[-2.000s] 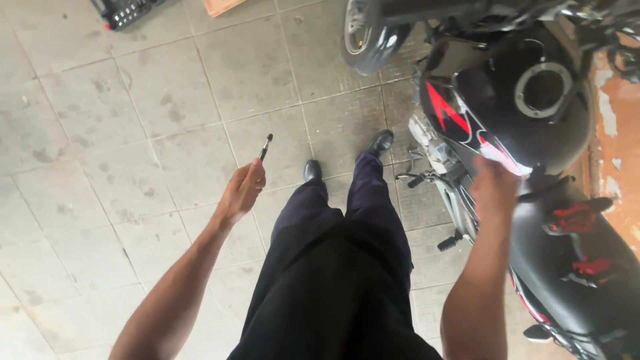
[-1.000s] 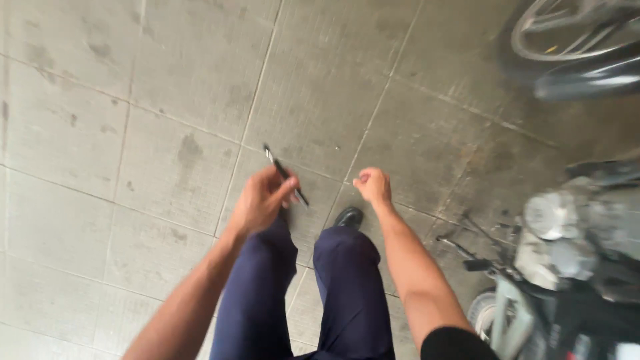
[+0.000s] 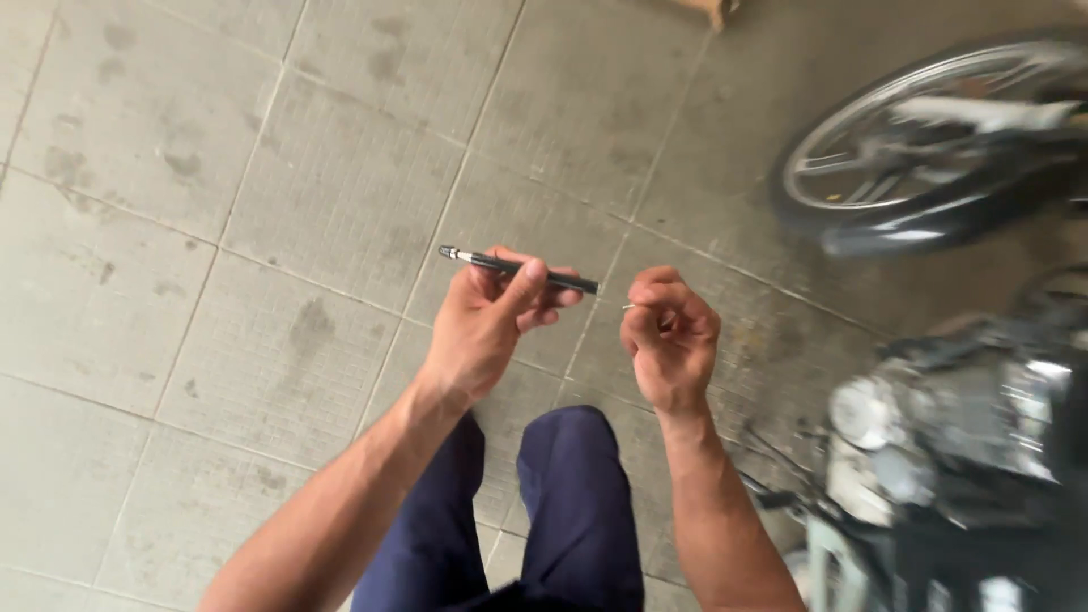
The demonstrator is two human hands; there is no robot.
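Note:
My left hand grips a slim black pen-like tool with a silver collar and a dark knobbed tip at its left end. The tool lies nearly level across my fingers, its blunt end pointing right. Just beyond that end is my right hand, thumb and fingertips pinched on a tiny thin light-coloured piece, too small to identify. The two hands are apart, above the tiled floor and over my knees in dark blue trousers.
On the right stands a motorcycle, its engine blurred at lower right and its spoked alloy wheel with black fender at upper right. A brown object shows at the top edge. Grey floor tiles lie below.
My right hand was over the motorcycle's tank two seconds ago; now it is in front of me, close to my left hand. The tool has turned nearly level. The view has shifted and come lower.

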